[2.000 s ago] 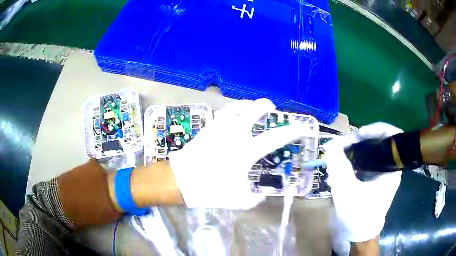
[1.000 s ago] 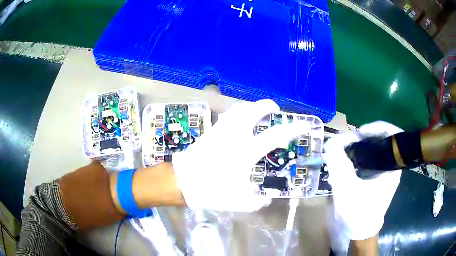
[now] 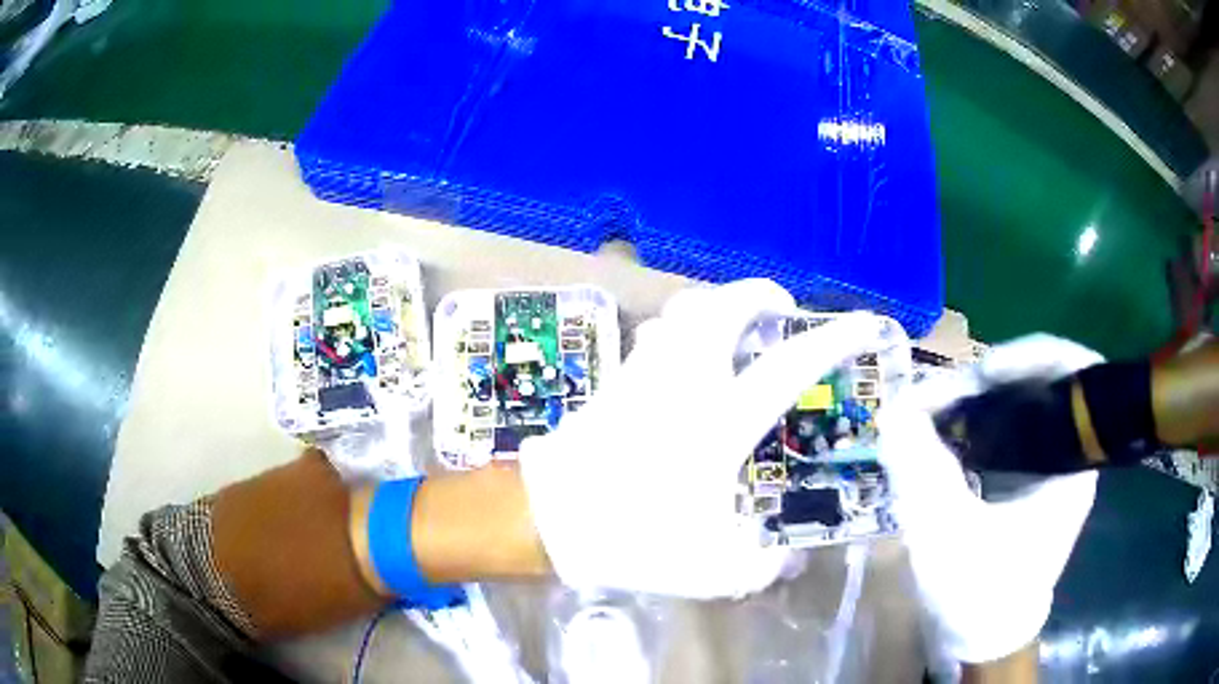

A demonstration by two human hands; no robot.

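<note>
My gloved left hand grips the left side of a white socket housing, its fingers curved over the open box. Inside shows a circuit board with a yellow-topped transformer and a black block. My gloved right hand is closed around the black electric screwdriver at the housing's right side. The tool's thin bit points left across the board; its exact contact point is unclear. A white power cord leaves the housing's near edge.
Two open housings with green boards lie to the left, one at far left, one nearer my left hand. Blue corrugated sheets stand behind on the beige board. A green belt curves beyond. Clear plastic bags lie in front.
The whole view has shifted, so everything sits further right. The bit now reaches further left, over the board's middle. Both hands keep their holds.
</note>
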